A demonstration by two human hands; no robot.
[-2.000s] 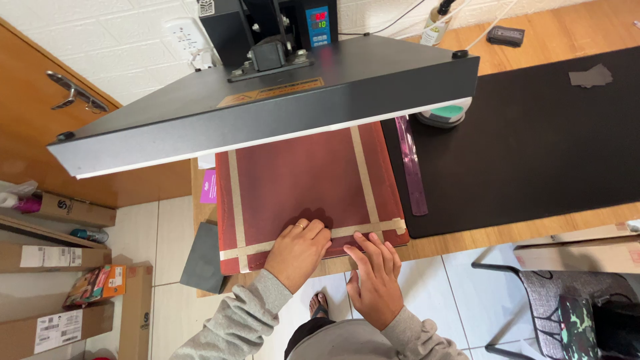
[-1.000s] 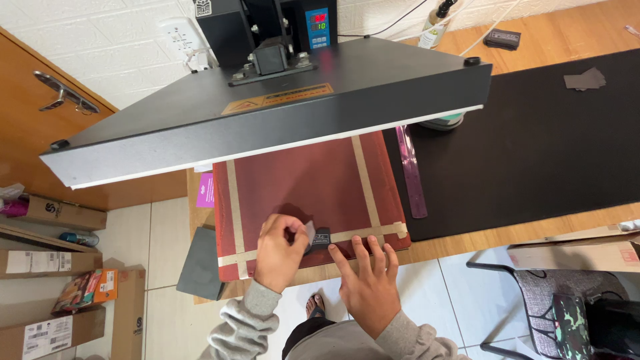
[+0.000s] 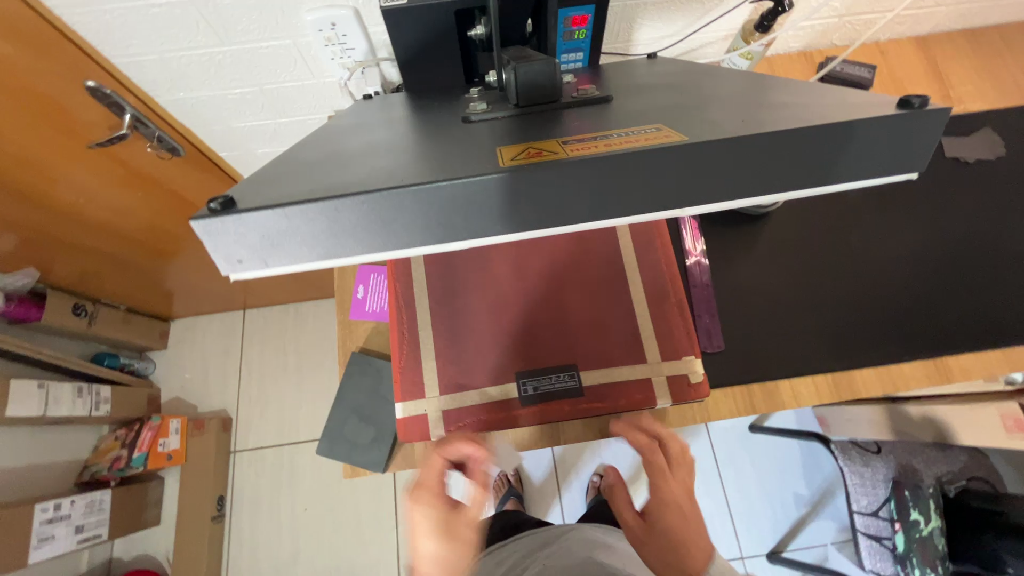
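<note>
Under the raised upper platen of a heat press (image 3: pixel 560 184) lies a red padded lower plate (image 3: pixel 536 320) crossed by beige tape strips (image 3: pixel 640 304). A small black label with pale writing (image 3: pixel 550 385) lies flat near its front edge, over the front tape strip. My left hand (image 3: pixel 452 500), blurred, is off the plate's front edge and pinches a small translucent piece of film (image 3: pixel 504 454). My right hand (image 3: pixel 660 488) hovers in front of the plate's right front corner, fingers apart, holding nothing.
A dark grey pad (image 3: pixel 358 412) and a purple card (image 3: pixel 370 293) lie left of the plate. At its right are a shiny purple strip (image 3: pixel 702 296) and a black mat (image 3: pixel 864 256). Boxes (image 3: pixel 72 400) fill the left shelves; a chair (image 3: pixel 872 496) stands at lower right.
Both hands have drawn back toward my body, off the plate. The black label, partly covered by my left hand a second ago, shows fully. The film piece has moved away with my left hand.
</note>
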